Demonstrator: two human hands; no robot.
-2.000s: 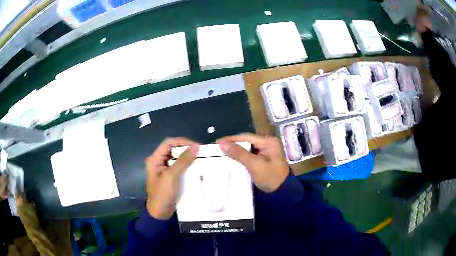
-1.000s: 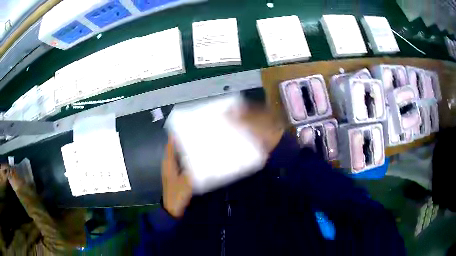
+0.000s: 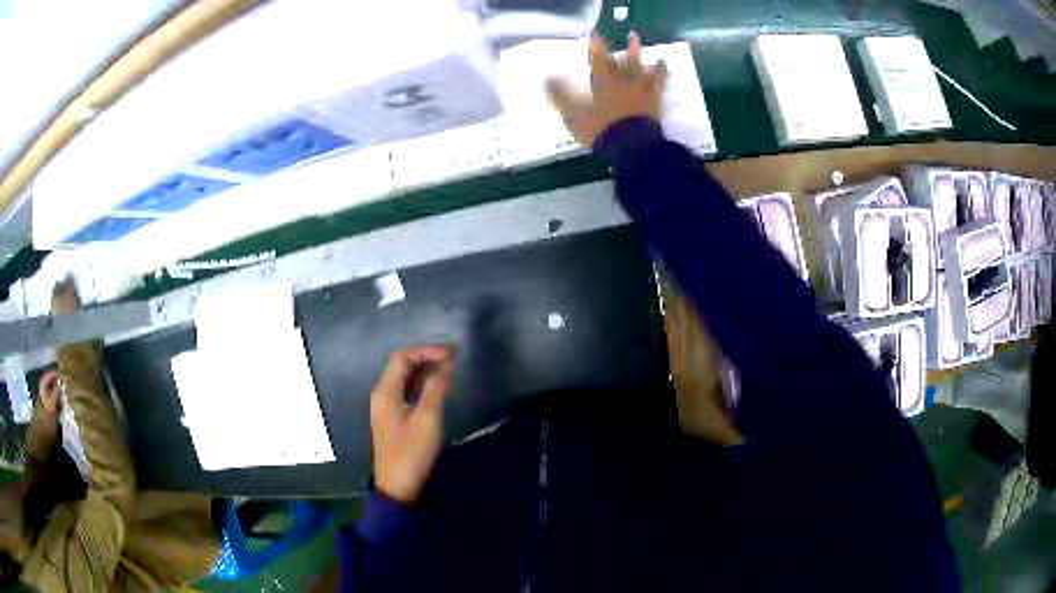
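My right hand (image 3: pixel 611 95) reaches over the green belt with its fingers spread. It lies over a white closed box (image 3: pixel 539 90) and partly covers the one beside it (image 3: pixel 683 99); no grip on either shows. My left hand (image 3: pixel 408 419) is over the black bench top, loosely curled, with a gap between thumb and fingers and nothing visible in it. Trays with pink units and dark middles (image 3: pixel 894 264) are stacked at the right, some hidden behind my right sleeve.
Closed boxes (image 3: pixel 807 88) stand along the green belt (image 3: pixel 727 70). A flat white pile (image 3: pixel 257 400) lies on the left of the black bench (image 3: pixel 510 371). A shelf with blue-printed cartons (image 3: pixel 272 148) overhangs the belt. Another person's tan sleeve (image 3: pixel 102 429) is at the far left.
The white box has left the space between my hands. My right hand has moved forward onto the belt. My left hand has let go and stays over the bench. The view has shifted left.
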